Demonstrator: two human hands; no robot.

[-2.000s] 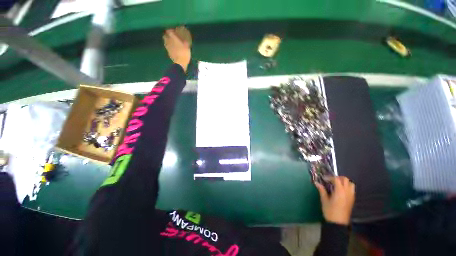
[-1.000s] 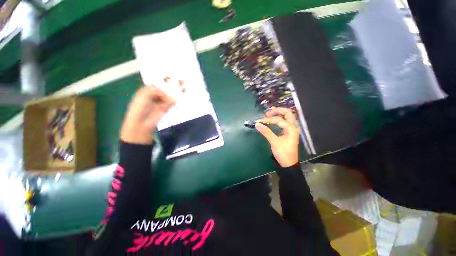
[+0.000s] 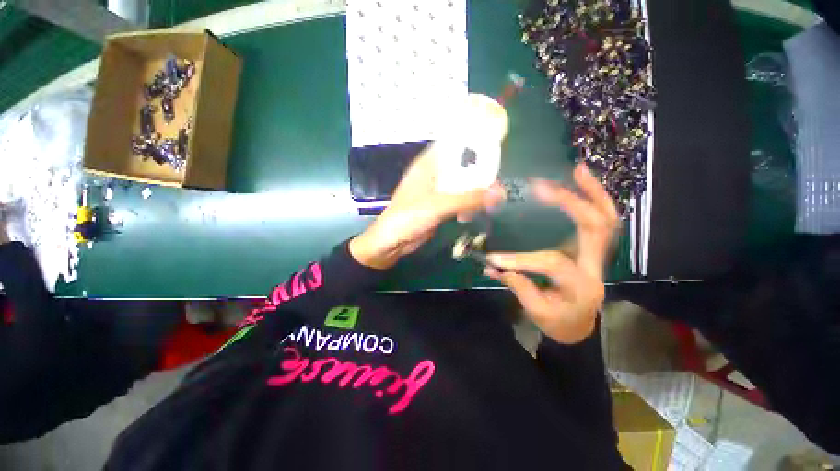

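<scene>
My left hand [image 3: 412, 211] holds a pale, rounded plastic housing [image 3: 478, 138] with a dark opening, over the near end of the white backing sheet [image 3: 407, 74]. A red wire shows at its top right. My right hand [image 3: 564, 262], partly blurred, pinches a small wired component [image 3: 472, 246] between thumb and a finger, just below the housing and apart from it. The black adhesive block [image 3: 378, 172] lies on the sheet, partly hidden by my left hand. The component pile [image 3: 599, 83] is above and right of my right hand.
A cardboard box [image 3: 213, 120] with dark components stands at left. A yellow-and-black item [image 3: 85, 224] and clear plastic [image 3: 46, 175] lie farther left. A large black foam sheet [image 3: 695, 138] is right of the pile, then a ribbed white tray [image 3: 818, 138]. Dark sleeves of neighbours show at both sides.
My left hand, blurred over the sheet before, now clearly holds the housing nearer my body. My right hand has come close beside it with a component. The view has turned and shifted downward.
</scene>
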